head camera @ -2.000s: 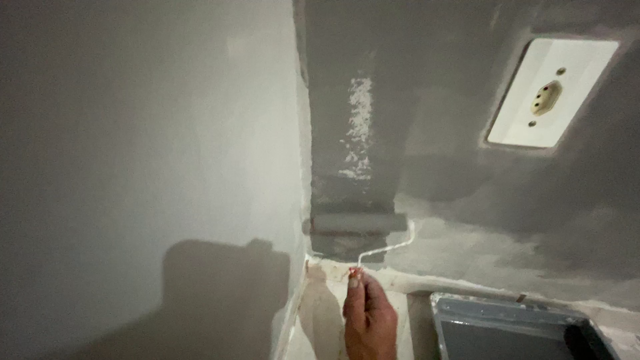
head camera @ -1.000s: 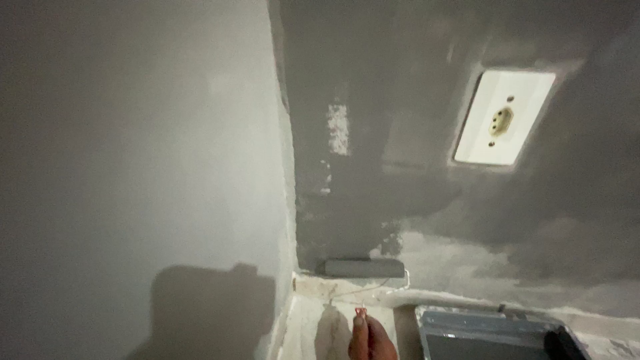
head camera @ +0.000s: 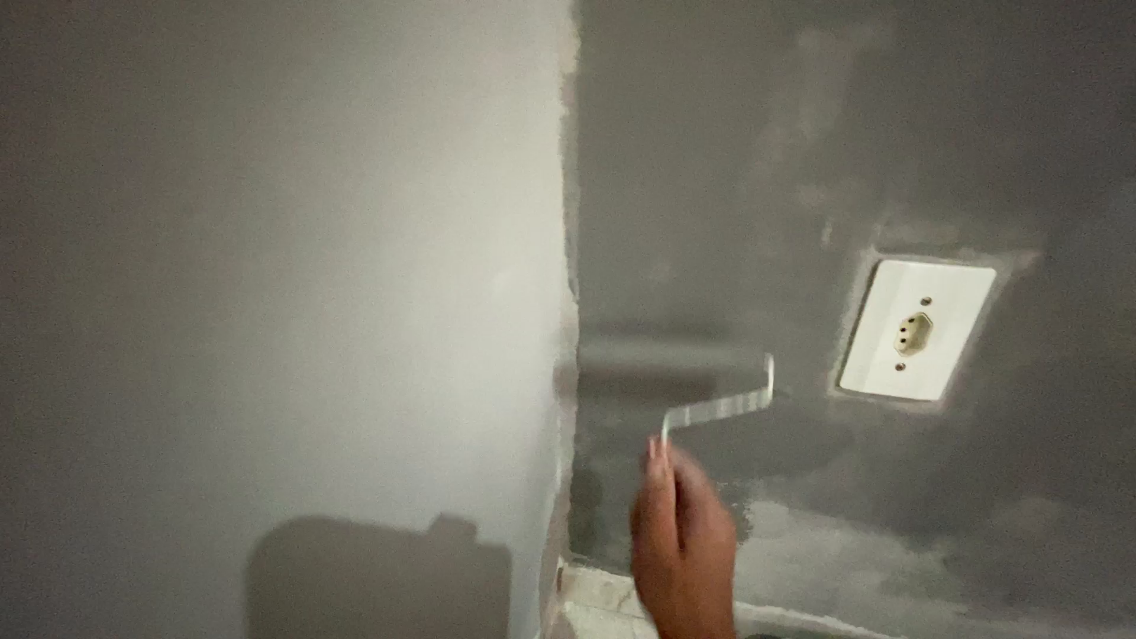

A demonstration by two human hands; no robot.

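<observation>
My right hand (head camera: pixel 683 541) grips the handle of a small paint roller (head camera: pixel 674 355), thumb along the handle. The roller's sleeve, blurred by motion, lies level against the dark grey wall (head camera: pixel 692 177), its left end at the corner with the paler wall (head camera: pixel 355 266). Its bent wire frame, spotted with paint, runs from the sleeve's right end down to my fingers. Right of the roller, a white socket plate (head camera: pixel 919 330) sits on the grey wall. Nothing shows of my left hand.
A rough, light line of plaster or paint marks the corner (head camera: pixel 570 177). Below is a light skirting or floor edge (head camera: pixel 603 587). A lighter patch (head camera: pixel 816 550) shows low on the grey wall. A dark shadow (head camera: pixel 377 577) falls on the paler wall.
The roller and my right hand have moved up the wall from near its bottom edge. Grey paint covers the whitish patch seen earlier near the corner. The paint tray has left the view.
</observation>
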